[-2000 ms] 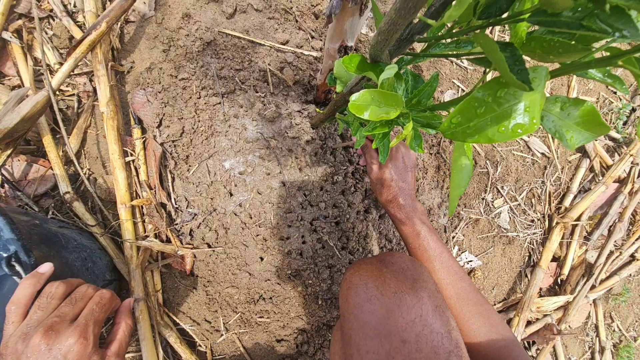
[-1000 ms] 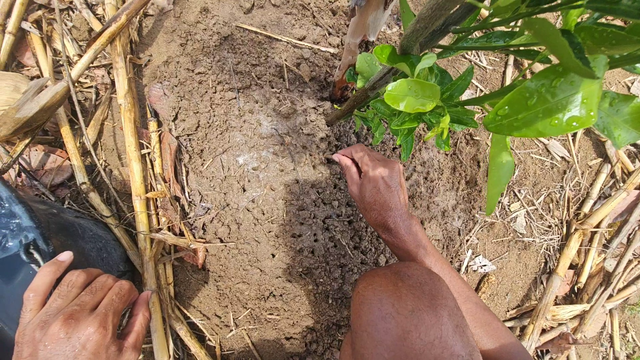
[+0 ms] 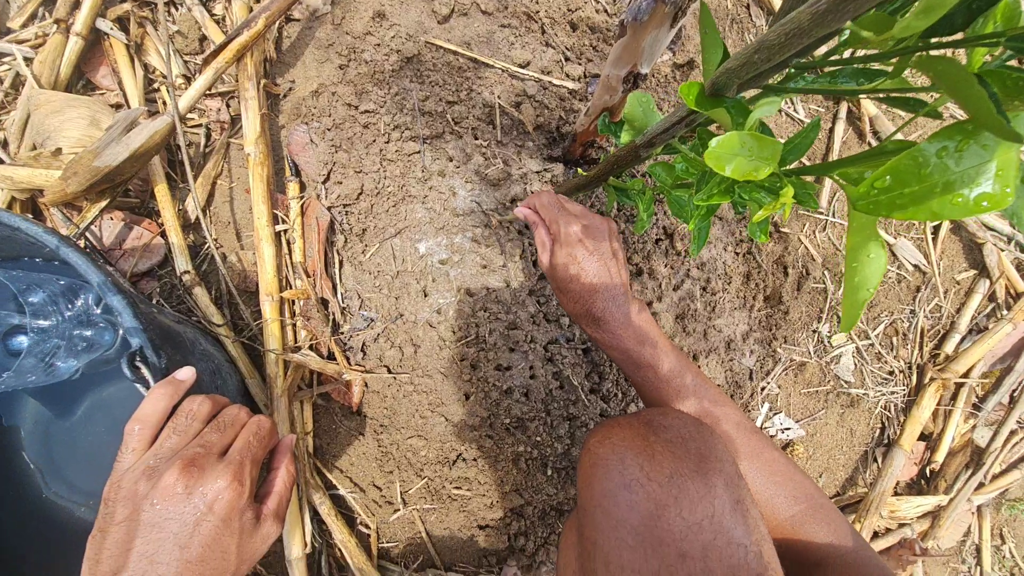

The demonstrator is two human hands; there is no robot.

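Observation:
My right hand (image 3: 580, 260) is low over the damp soil (image 3: 448, 264), beside the base of a young leafy plant's woody stem (image 3: 680, 120). Its thumb and forefinger are pinched together at a small thin twig or stalk (image 3: 500, 216) near the ground. My left hand (image 3: 192, 480) lies with its fingers slightly spread at the near rim of a black bucket (image 3: 200, 352), holding nothing that I can see. Inside the bucket are water and a clear plastic bottle piece (image 3: 56, 328).
Dry stalks (image 3: 260, 200) lie along the left of the bare soil, and more dry stalks (image 3: 920, 416) along the right. Wet green leaves (image 3: 944, 180) overhang the upper right. My bent knee (image 3: 664, 480) is beside my right forearm.
My right hand has moved left, out from beneath the plant's leaves, over the soil. My left hand has stayed by the bucket. The view has shifted somewhat.

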